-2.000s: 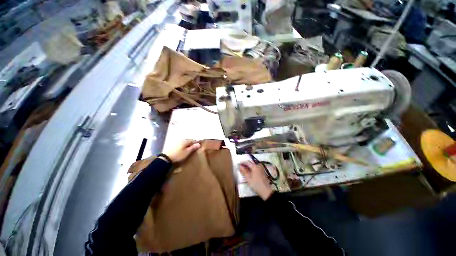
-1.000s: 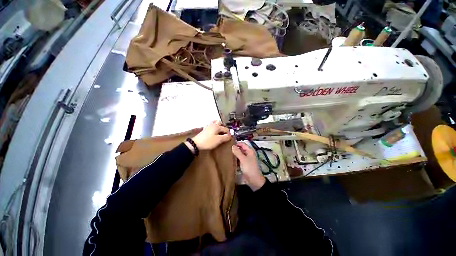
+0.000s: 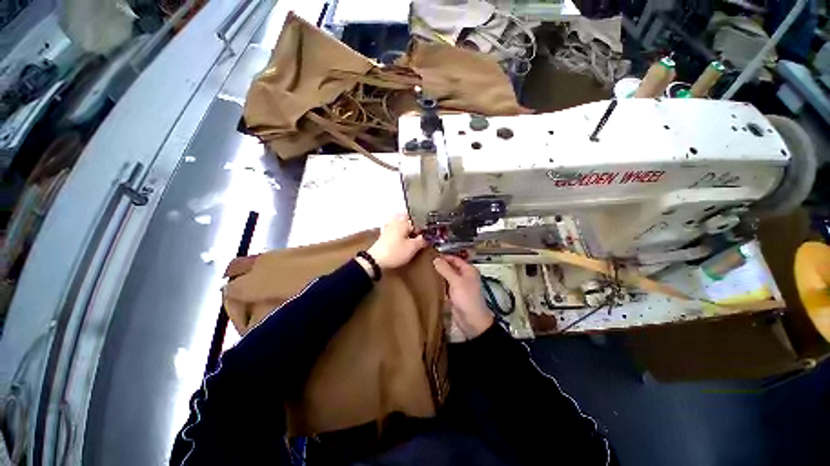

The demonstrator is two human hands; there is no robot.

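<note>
A brown bag body (image 3: 364, 332) lies over the table's front edge, its top right corner at the presser foot (image 3: 441, 238) of the white sewing machine (image 3: 601, 164). My left hand (image 3: 398, 244) presses and holds the bag's top edge just left of the foot. My right hand (image 3: 462, 287) holds the bag's right edge just below the foot. The needle point itself is too small to tell. Dark-looped snips (image 3: 498, 296) lie right of my right hand, partly hidden by it. A narrow tan binding tape (image 3: 582, 261) runs across the machine bed.
A heap of brown bags (image 3: 314, 86) with tangled handles lies behind the machine's left end. Cream bags (image 3: 582, 45) and thread cones (image 3: 655, 77) stand farther back. A metal-topped bench (image 3: 173, 273) runs along the left. A yellow-orange reel (image 3: 813, 278) is at the right edge.
The bag and my left hand have moved from the table's front up to the presser foot. My right hand has left the snips and now holds the bag's edge. The camera view has shifted closer.
</note>
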